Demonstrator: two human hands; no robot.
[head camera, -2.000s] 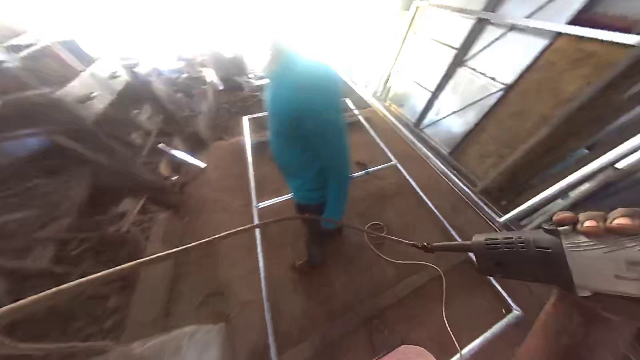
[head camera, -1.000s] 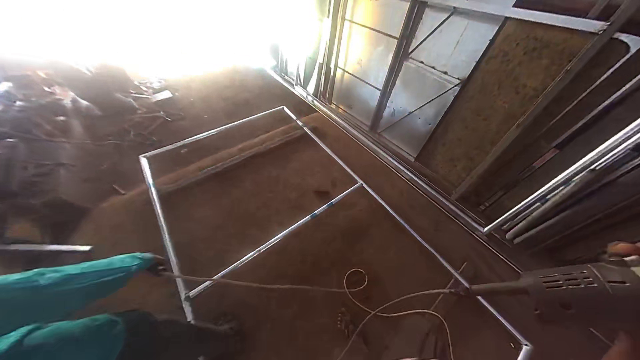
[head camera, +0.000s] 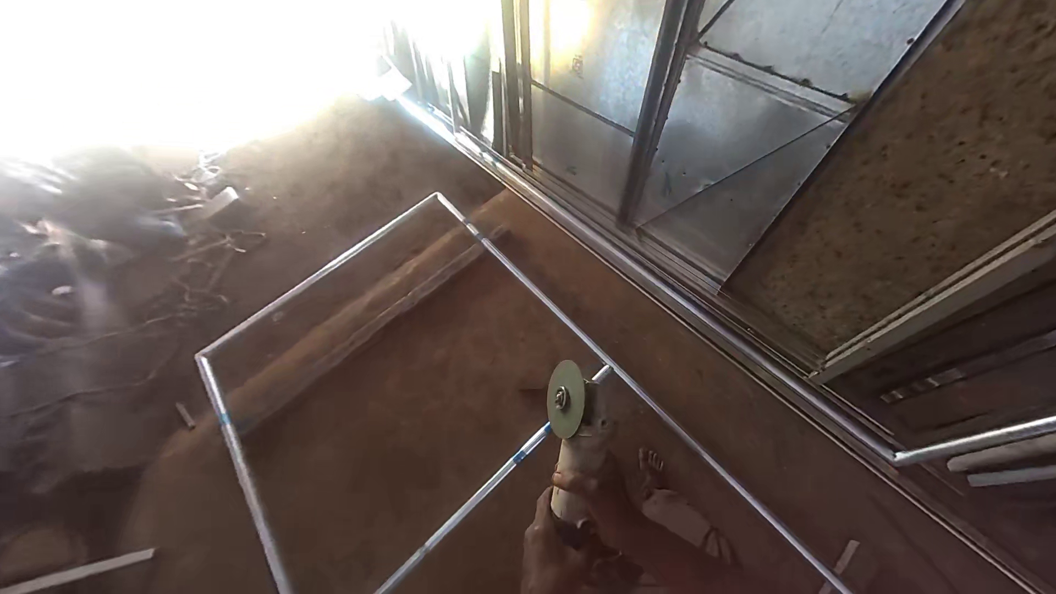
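An angle grinder (head camera: 577, 462) with a pale, greenish disc (head camera: 566, 399) points away from me, low in the centre of the view. My right hand (head camera: 596, 488) wraps its body behind the head. Lower and to the left, my left hand (head camera: 543, 540) is closed on the rear part of the same grinder. Beyond and below it, a rectangular frame of thin metal tube (head camera: 528, 285) lies on the floor. The disc overlaps the frame's crossbar (head camera: 470, 499) in view; whether they touch cannot be told.
Metal door panels and frames (head camera: 742, 165) lean along the right side, with a long metal rail (head camera: 660, 272) at their foot. Scrap and wire (head camera: 206, 214) lie at the left. A bare foot (head camera: 652, 466) stands inside the frame, and a loose strip (head camera: 91, 569) lies lower left.
The grinder has come from the right edge to the lower centre, its disc now in sight and both hands on it. The person in teal and the cord are out of view.
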